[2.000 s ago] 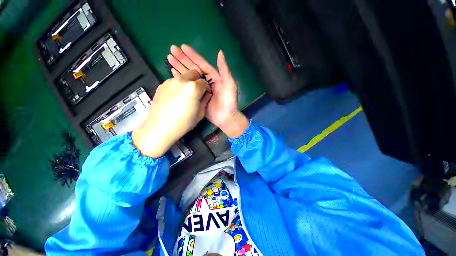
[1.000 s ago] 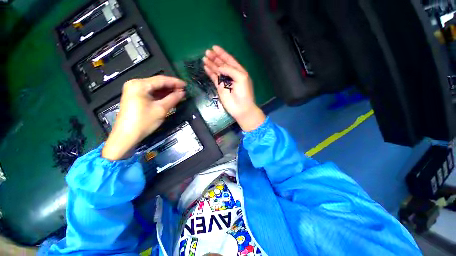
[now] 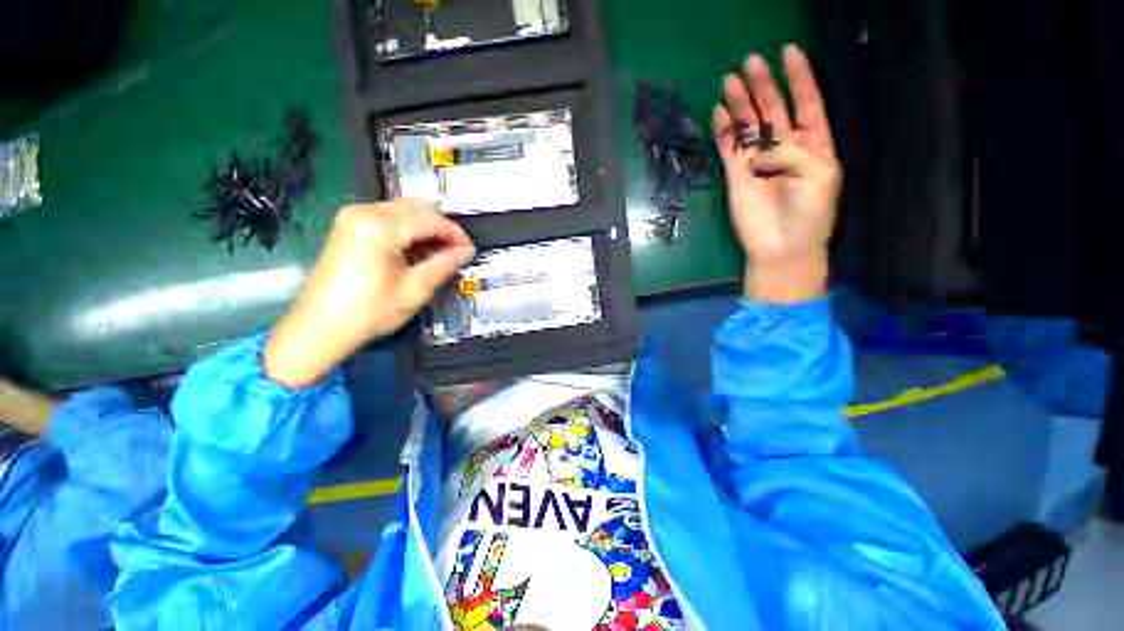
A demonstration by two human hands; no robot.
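My left hand (image 3: 385, 274) is bare, with thumb and forefinger pinched together at the left rim of the nearest phone frame (image 3: 530, 290); I cannot tell whether a sliver is between the fingertips. This frame lies in a slot of the black foam tray (image 3: 512, 365). A second phone frame (image 3: 518, 166), with an orange flex tab, lies in the slot beyond. My right hand (image 3: 779, 185) is palm up right of the tray, fingers spread, with several small black parts (image 3: 754, 136) loose at the base of the fingers.
A pile of small black parts (image 3: 253, 191) lies on the green bench left of the tray, another pile (image 3: 669, 142) right of it. A third phone frame (image 3: 468, 22) shows at the top. A clear bag (image 3: 19, 175) is at the far left. Another person's blue sleeve (image 3: 93, 475) is lower left.
The view has turned, so the tray now stands nearly upright in the picture. My hands are wider apart. My left fingertips have moved from above the tray to the nearest frame's left rim.
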